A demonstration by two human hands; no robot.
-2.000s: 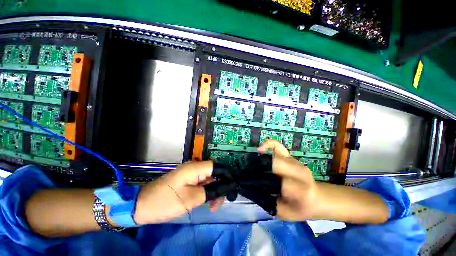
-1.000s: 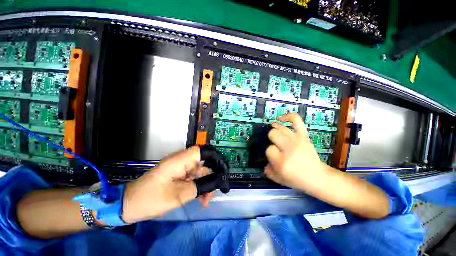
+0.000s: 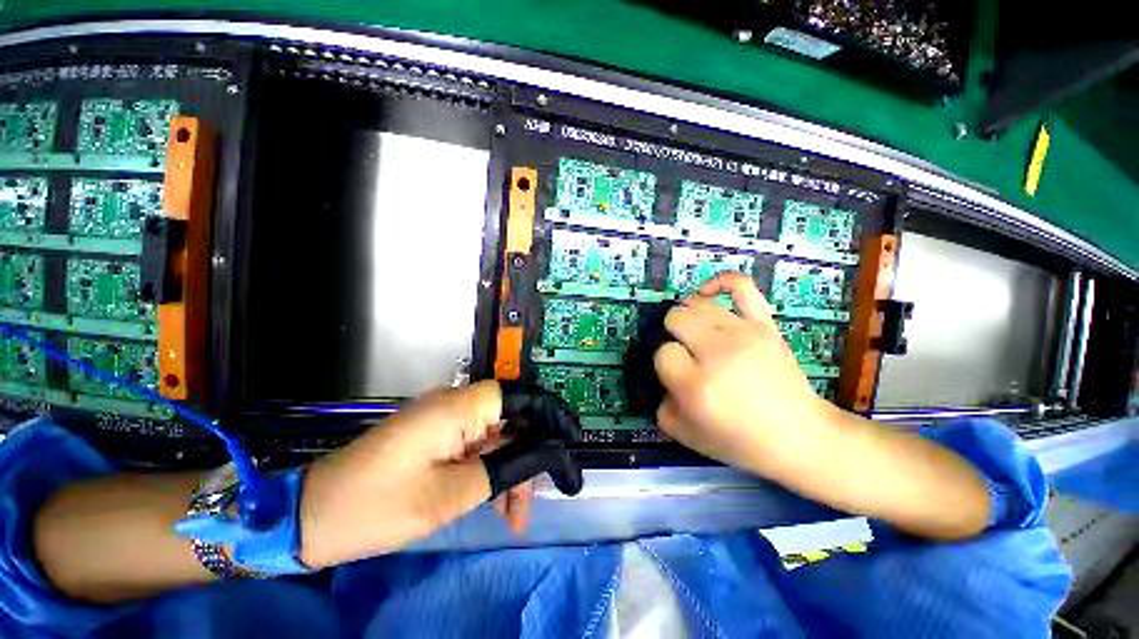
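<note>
A black pallet (image 3: 515,399) holds rows of small green circuit boards (image 3: 605,191). My right hand (image 3: 737,375) is over the middle and lower boards, its black-covered fingertips pointing down at them. Whether it pinches a component is hidden. My left hand (image 3: 431,456) is at the pallet's near left edge. Its black-covered thumb and finger are bent close together, and I cannot tell if something small is between them. A light-blue strap (image 3: 269,522) with a blue cord is on my left wrist.
A second pallet (image 3: 235,250) with green boards lies at the left. Metal conveyor rails (image 3: 362,56) run along the far side. Beyond, on the green mat (image 3: 562,44), are a black bin with a glinting heap (image 3: 874,31) and a yellow strip (image 3: 1037,159).
My hands were together near the pallet's front edge two seconds ago. They have parted, my right hand moving forward over the boards. In the last second both have stayed nearly in place.
</note>
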